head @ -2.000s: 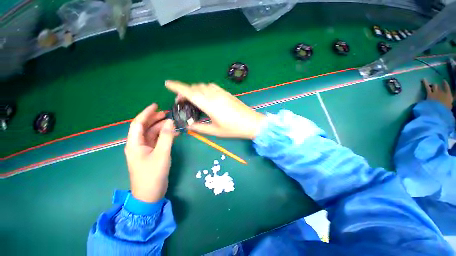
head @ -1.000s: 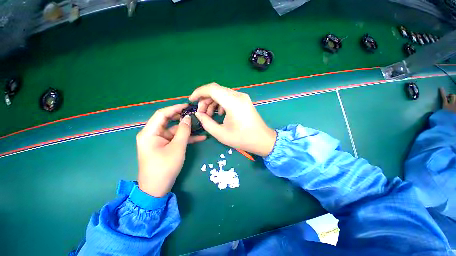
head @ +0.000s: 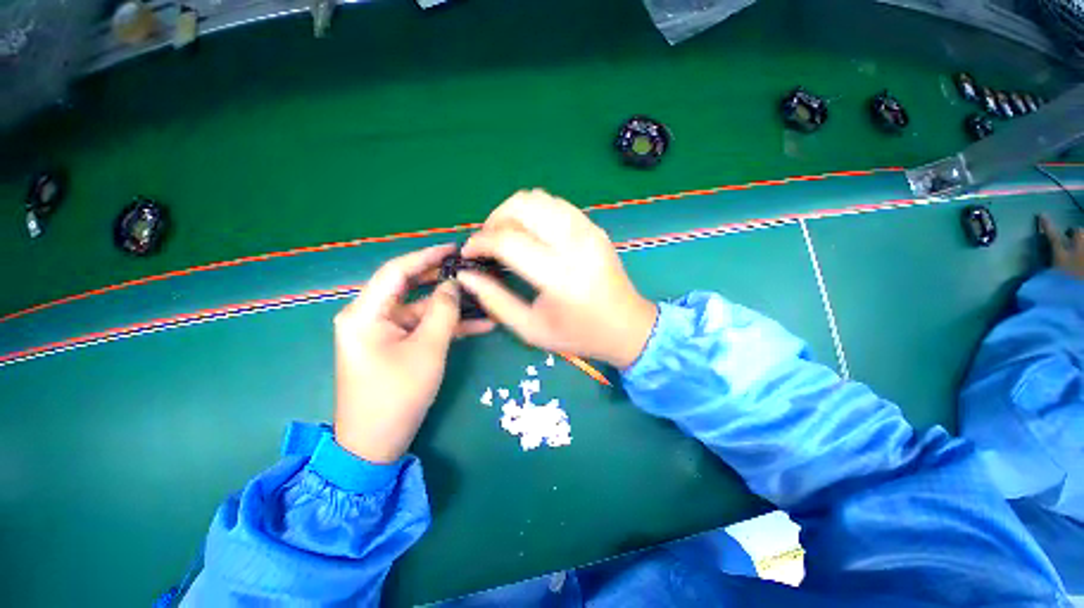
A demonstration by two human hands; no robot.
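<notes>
A round black unit (head: 466,276) is held above the bench near the belt's edge, mostly hidden by fingers. My left hand (head: 390,356) grips it from the left with thumb and fingers. My right hand (head: 559,279) has its thumb and fingertips on its upper right side; it is slightly blurred. An orange stick (head: 587,369) lies on the bench, partly hidden under my right hand. A pile of small white pieces (head: 537,423) lies on the green bench below my hands, with several loose ones above it.
The green belt (head: 357,154) carries several spaced black units, such as one at left (head: 142,227) and one at centre (head: 642,141). Another unit (head: 979,225) lies on the bench at right, near another person's hand (head: 1062,247). A clear plastic bag (head: 695,17) hangs at the back.
My right hand has come from reaching over the unit to pinching it with curled fingers. It now covers more of the stick. The view has shifted, so the belt units appear displaced.
</notes>
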